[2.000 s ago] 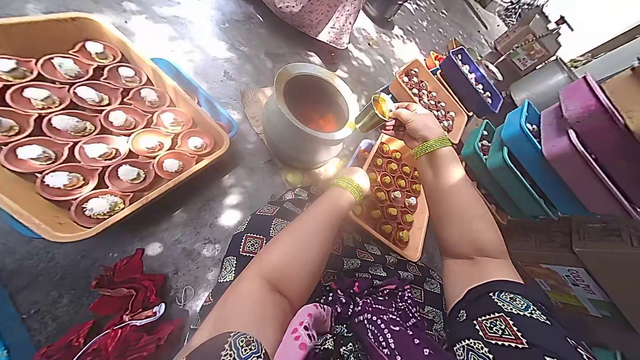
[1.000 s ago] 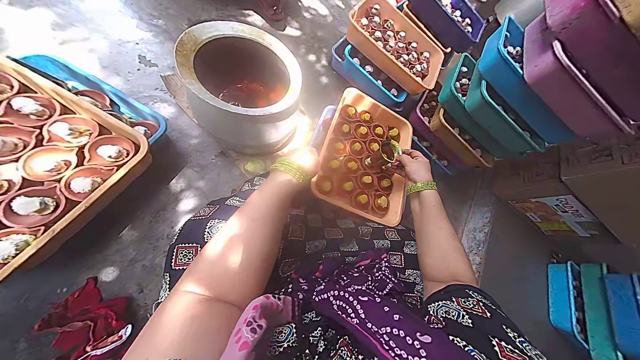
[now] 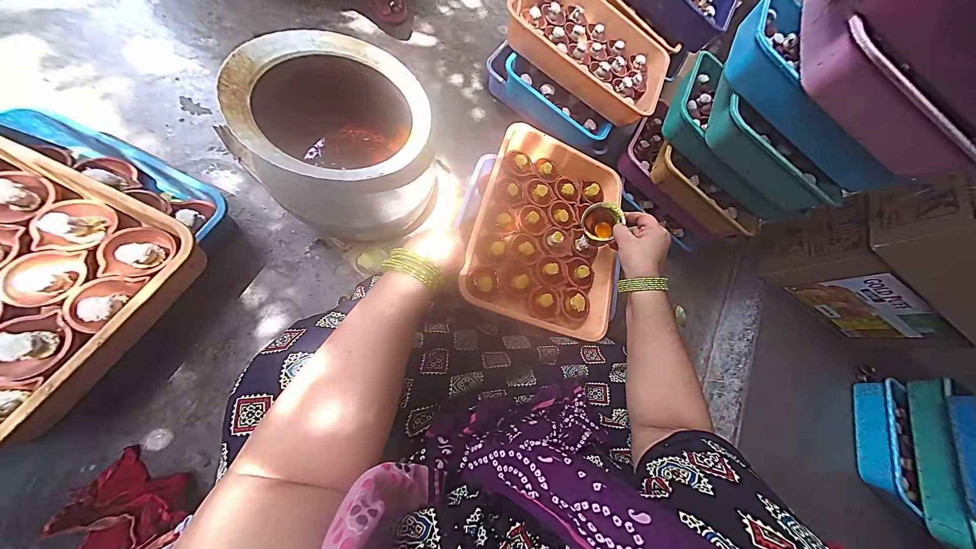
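Note:
My right hand (image 3: pixel 642 242) holds a small round metal cup (image 3: pixel 602 223) with amber liquid in it, over the right side of an orange plastic tray (image 3: pixel 537 320). Rows of small clay lamps (image 3: pixel 550 270) fill the tray; most have yellow, wet-looking tops, while a couple near the cup look whiter. My left hand (image 3: pixel 442 248) is at the tray's left edge, washed out by glare, so its fingers are hard to make out. A large metal pot (image 3: pixel 343 191) with reddish-orange liquid low inside stands to the left, beyond my left hand.
At the left, a larger orange tray (image 3: pixel 114 347) of clay lamps with white tops lies over a blue tray (image 3: pixel 210 183). Stacked colored trays (image 3: pixel 770 145) and cardboard boxes (image 3: pixel 823 236) stand at the right. Red cloth (image 3: pixel 126 496) lies on the floor, lower left. Someone's foot (image 3: pixel 390 11) shows at the top.
My right hand, with the cup, has moved from beside the pot's rim to over the orange tray. The cup was tilted there two seconds ago. The view has shifted.

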